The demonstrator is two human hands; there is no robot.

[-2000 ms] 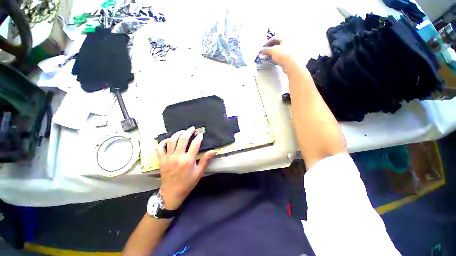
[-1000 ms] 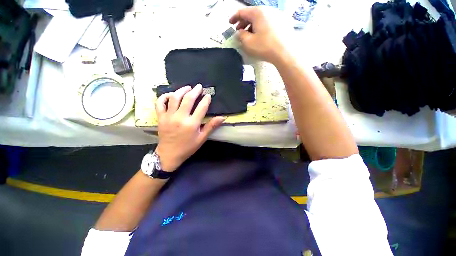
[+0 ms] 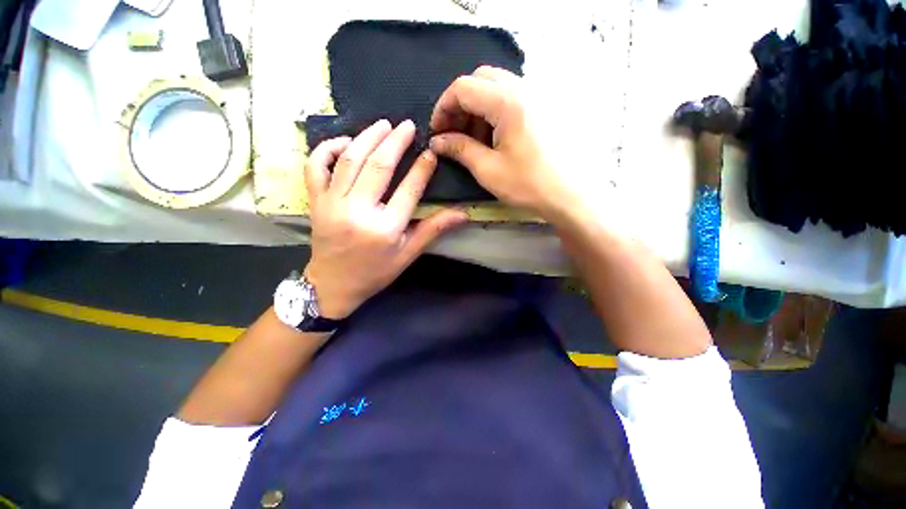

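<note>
A black textured cut panel [image 3: 412, 75] lies on the cream working board [image 3: 288, 189] in front of me. My left hand [image 3: 368, 199] rests on the panel's lower left part with its fingers spread, pressing it; the fingertips are near the panel's middle. My right hand [image 3: 497, 139] is over the panel's right part, with thumb and index fingertips together beside the left fingertips. The metal letter logo is hidden under the fingertips. I cannot tell whether the right fingertips pinch something small.
A hammer with a blue-wrapped handle [image 3: 706, 239] lies at right beside a black panel pile [image 3: 830, 129]. A masking tape roll [image 3: 139, 189], a dark punch [image 3: 221, 58] and a small tan-green block [image 3: 145, 40] are at left. White paper [image 3: 75, 20] is at upper left.
My right hand has come from the far side of the board to the panel's middle, beside my left fingers. The logo seen earlier is now covered. The view has tilted down, showing the hammer.
</note>
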